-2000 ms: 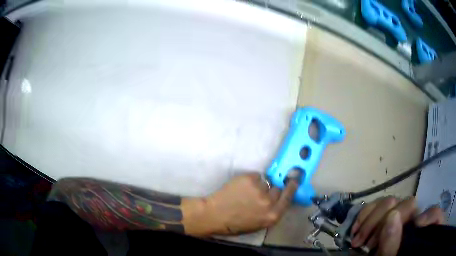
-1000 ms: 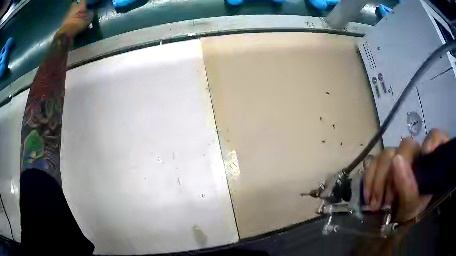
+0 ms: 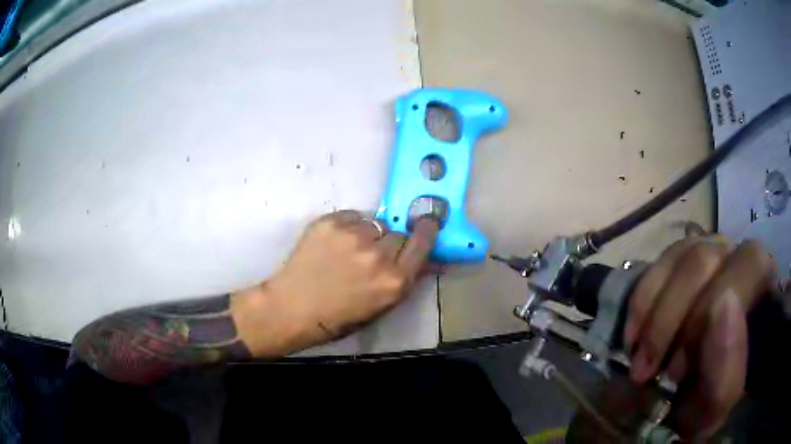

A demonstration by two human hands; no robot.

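Note:
A bright blue controller shell (image 3: 403, 178) lies across the seam between the white and tan bench tops, with dark screw holes near its corners. My left hand (image 3: 347, 269) grips its lower end, a finger at the lower large opening. My right hand (image 3: 694, 312) is closed around the power screwdriver (image 3: 598, 290), partly hidden by the fingers. The screwdriver's metal feed head (image 3: 555, 264) points left, and its thin bit (image 3: 503, 258) is close to the shell's lower right grip. I cannot tell whether they touch.
The dark feed hose (image 3: 668, 204) rises to the upper right. A grey-white case (image 3: 746, 78) stands at the right edge. Small dark specks lie on the tan bench top (image 3: 555, 113). A blue piece shows at the top left corner. A thin tube hangs below the driver.
My left hand has come back from the conveyor belt and now holds a blue shell on the bench. The screwdriver stays in my right hand. The view has shifted.

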